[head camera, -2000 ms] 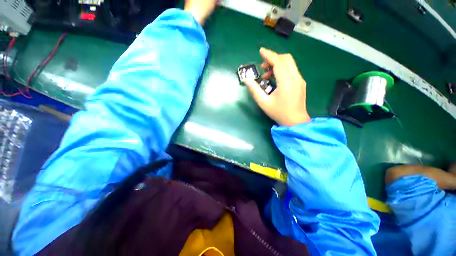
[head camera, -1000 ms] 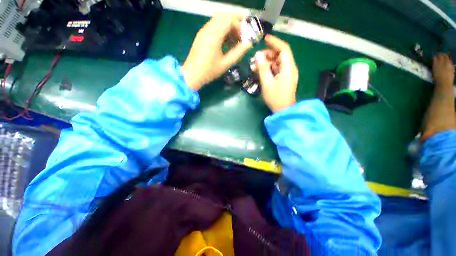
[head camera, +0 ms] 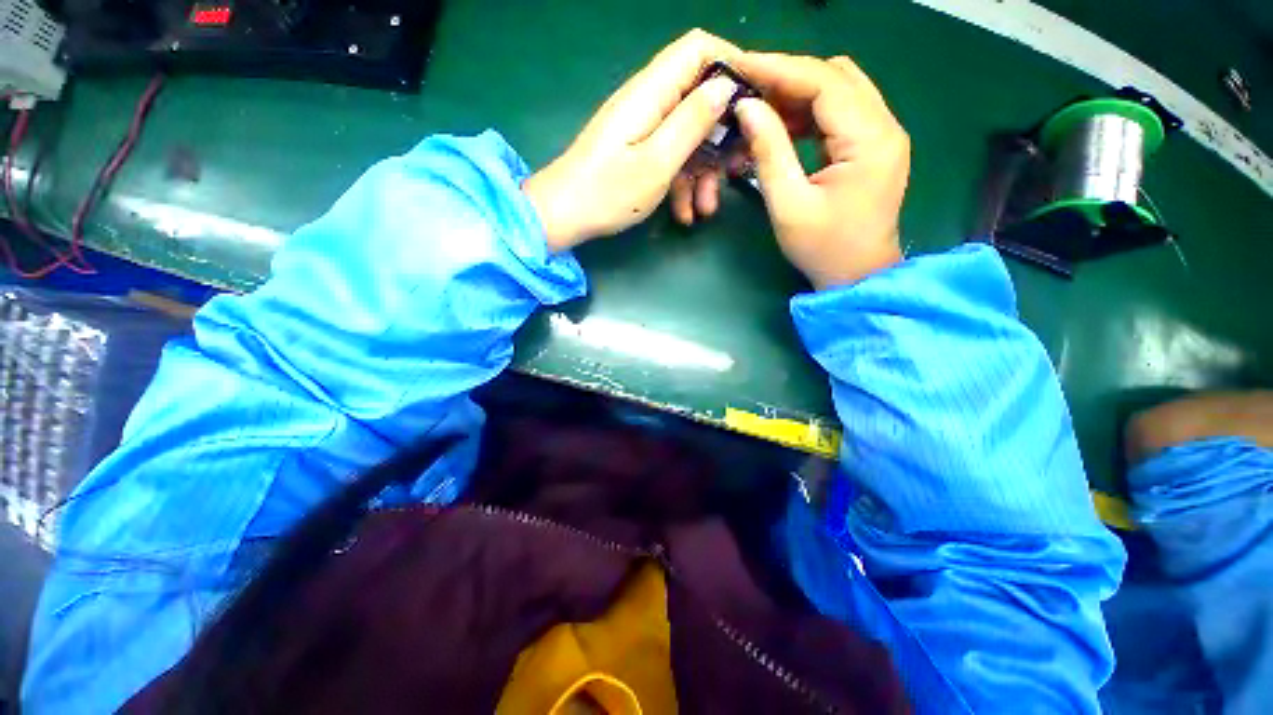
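Observation:
A small black device housing [head camera: 722,129] with a pale patch inside is held between both hands over the green bench [head camera: 628,300]. My left hand [head camera: 635,147] grips it from the left, thumb on its face, with fingertips showing below it. My right hand [head camera: 838,161] grips it from the right, thumb pressed near its upper part. The fingers hide most of the housing and whatever lies under it.
A solder wire spool [head camera: 1096,154] stands in a black stand at right. A black bench unit [head camera: 265,42] and a light grey vented box [head camera: 28,53] are at upper left, with red leads [head camera: 126,161]. A blister tray [head camera: 49,405] lies at left. Another person's arm [head camera: 1208,489] is at right.
My left hand came in from the upper left, and both hands have closed together on one housing. A second later the separate pieces near my hands no longer show. The neighbour's arm has moved down.

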